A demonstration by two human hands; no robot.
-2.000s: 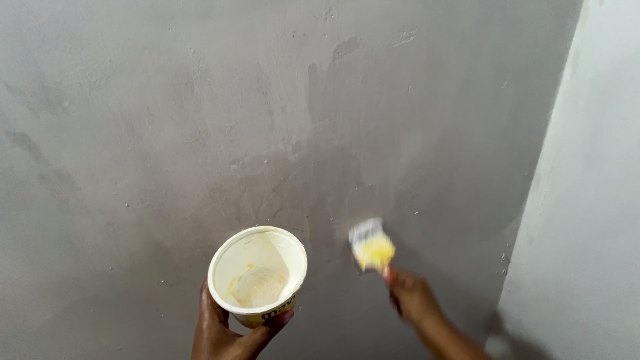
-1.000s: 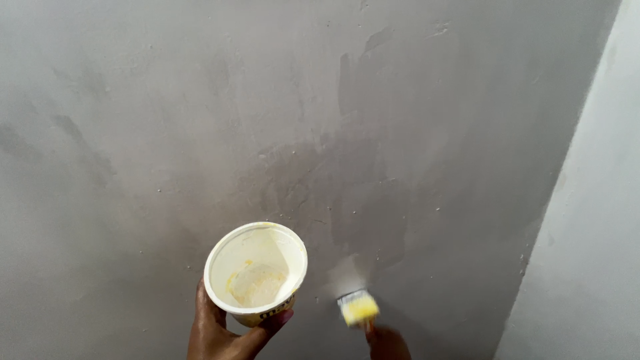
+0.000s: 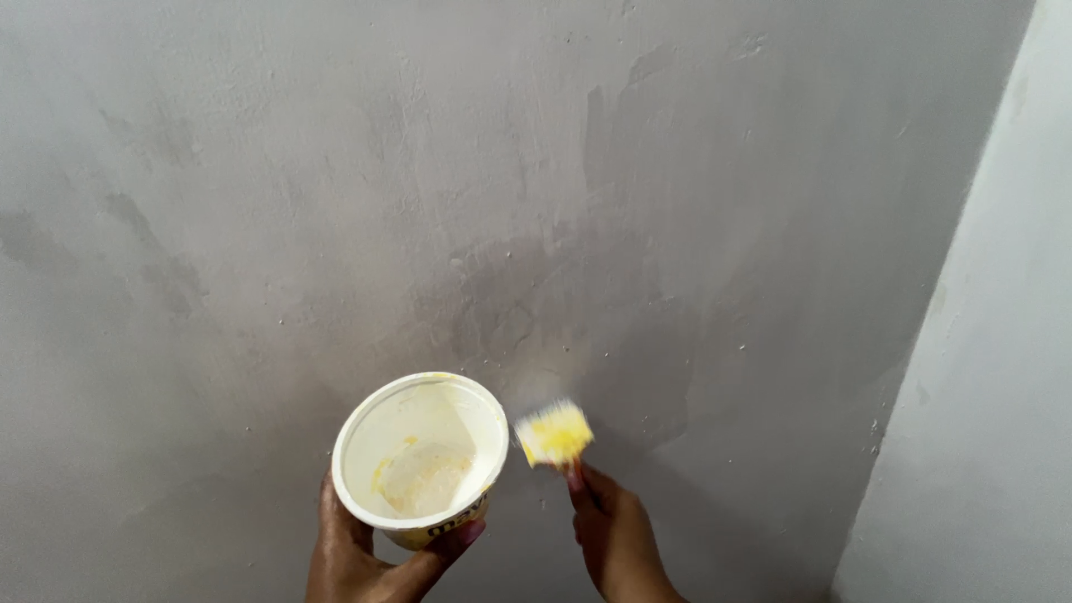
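Observation:
My left hand (image 3: 368, 561) grips a white plastic tub (image 3: 356, 419) from below and the sides, tilted so its inside shows. A little pale, cloudy liquid and yellow smears lie at its bottom, and part of its outside bears printed writing. My right hand (image 3: 615, 528) is closed around the handle of a paintbrush (image 3: 556, 434), just right of the tub. Its bristles point up, white at the tips with yellow on them, and slightly blurred. The brush head is over the grey wall (image 3: 712, 209); whether it touches the wall I cannot tell.
Darker, damp-looking patches and small bumps mark the grey wall, with a darker area above and right of the brush. At the right, a lighter wall (image 3: 988, 352) meets it along a slanting corner line.
My right hand with the brush was farther right of the tub two seconds ago, then lower; now the brush is close beside the tub's rim. My left hand keeps holding the tub.

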